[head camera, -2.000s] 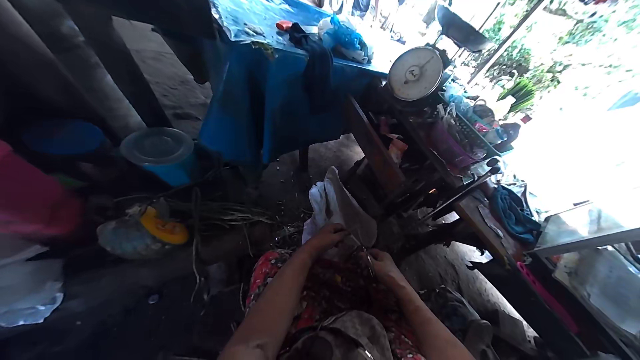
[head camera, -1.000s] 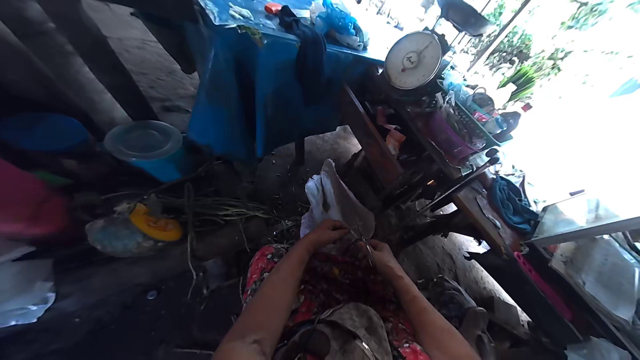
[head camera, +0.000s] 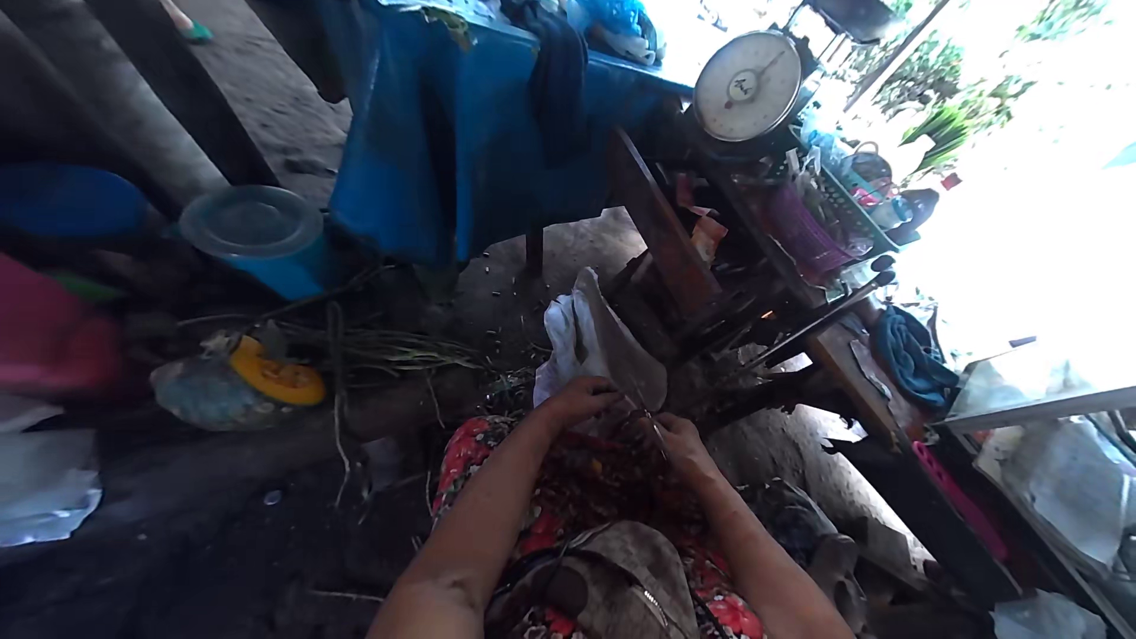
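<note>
Both hands are close together above a lap covered in red floral cloth (head camera: 470, 457). My left hand (head camera: 581, 401) has its fingers bent near a thin, dark strand, and whether it pinches the strand is unclear. My right hand (head camera: 679, 442) is closed on a slim, shiny item, perhaps a small blade. Just beyond the hands lie a pale, rounded flat piece (head camera: 628, 355) and a crumpled white cloth (head camera: 561, 333). Dark plant-like bits seem to lie in the shaded lap between the forearms.
A blue-covered table (head camera: 497, 151) stands ahead, with a dial scale (head camera: 747, 86) to its right. At left are a lidded blue bucket (head camera: 266, 240), a cut piece of orange squash (head camera: 280, 377) and long stalks (head camera: 399, 346). A purple basket (head camera: 808, 231) and a wooden bench (head camera: 856, 382) stand right.
</note>
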